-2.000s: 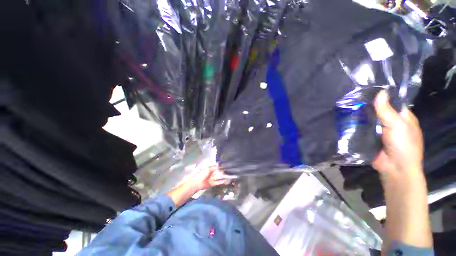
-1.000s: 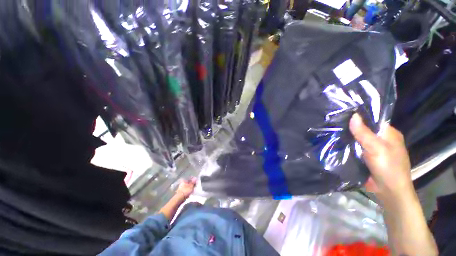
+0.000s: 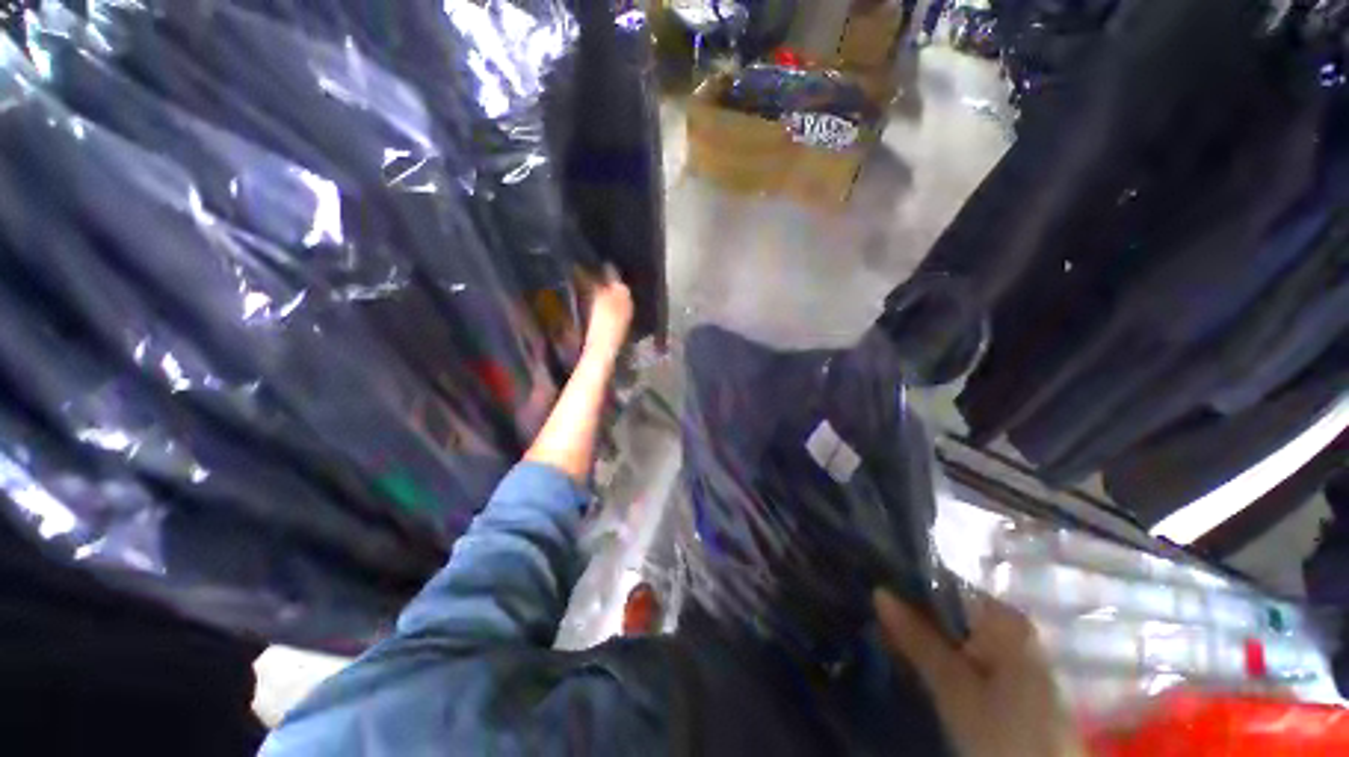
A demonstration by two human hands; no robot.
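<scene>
A dark jacket in a clear plastic cover (image 3: 769, 459) hangs down in front of me, with a white label near its upper part. My right hand (image 3: 969, 666), blurred at the lower right, grips the covered jacket. My left hand (image 3: 607, 314) reaches forward to the row of bagged jackets (image 3: 296, 266) at left and touches the film at its right end. Whether its fingers hold anything is unclear. The lower end of the held jacket is hidden against my body.
Unbagged dark garments (image 3: 1154, 281) hang at right, one with a white strip. A cardboard box (image 3: 777, 141) stands on the floor ahead. Flat poly bags (image 3: 1124, 592) and an orange-red plastic bag (image 3: 1221, 728) lie at the lower right.
The view has turned up the aisle. The held jacket has moved lower and closer to my body. My left hand has left the jacket's lower edge and moved up to the left row.
</scene>
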